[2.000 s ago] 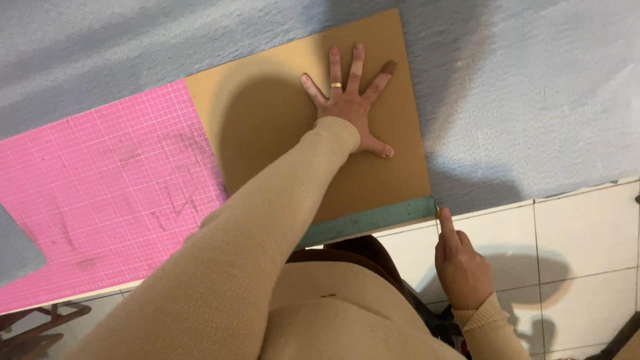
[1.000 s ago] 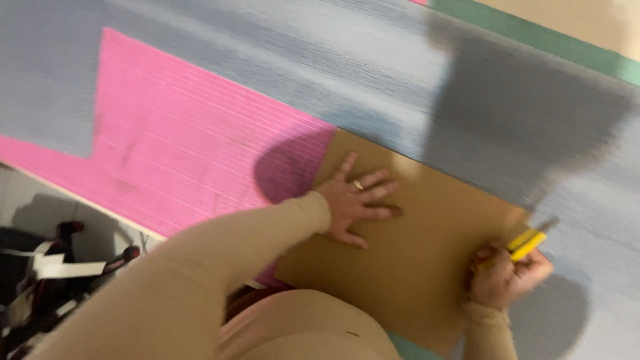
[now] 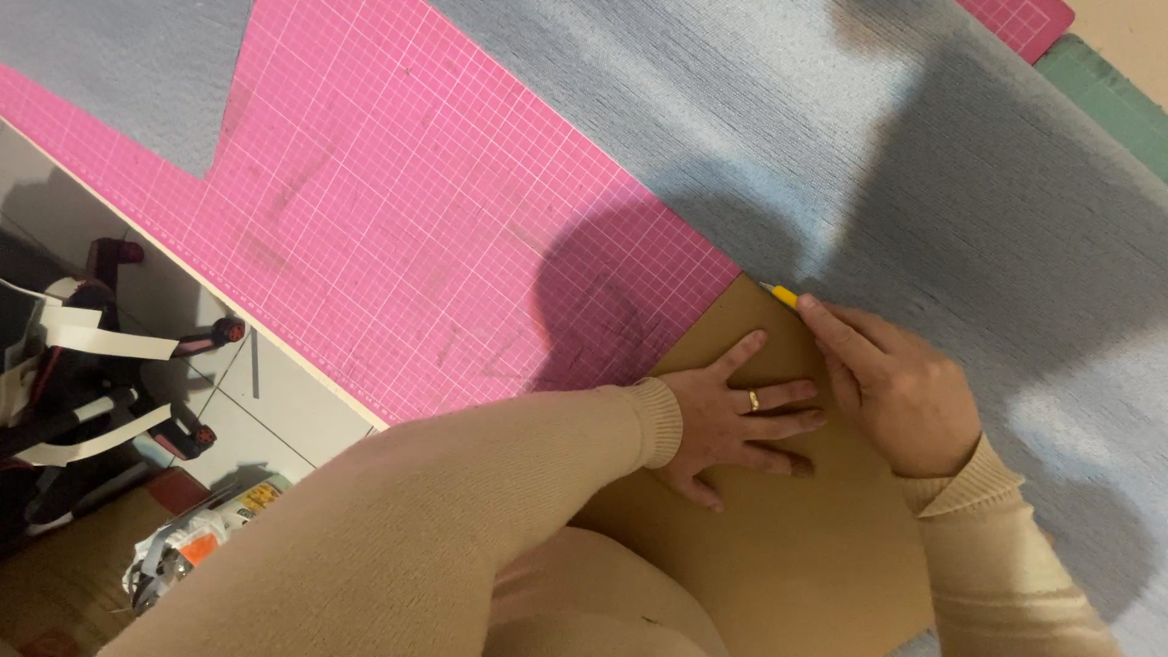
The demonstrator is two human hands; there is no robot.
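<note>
My left hand (image 3: 739, 420), with a ring on one finger, presses flat with spread fingers on a brown board (image 3: 803, 547). A yellow utility knife (image 3: 784, 297) is in my right hand (image 3: 885, 374); its tip is at the board's far corner, beside the pink gridded cutting mat (image 3: 438, 210). Blue-grey textured material (image 3: 1077, 301) lies along the board's far edge. Most of the knife's handle is hidden in my fist.
Another piece of blue-grey material (image 3: 137, 73) covers part of the mat at the upper left. Below the table edge (image 3: 228, 315), a wheeled chair base (image 3: 109, 347) with pale strips and a plastic bag (image 3: 187, 547) stand on the tiled floor. A green mat (image 3: 1109, 100) shows at the upper right.
My right hand has moved with the knife along the board's far edge to the corner by the pink mat. My left hand stays spread on the board. The view has shifted and turned.
</note>
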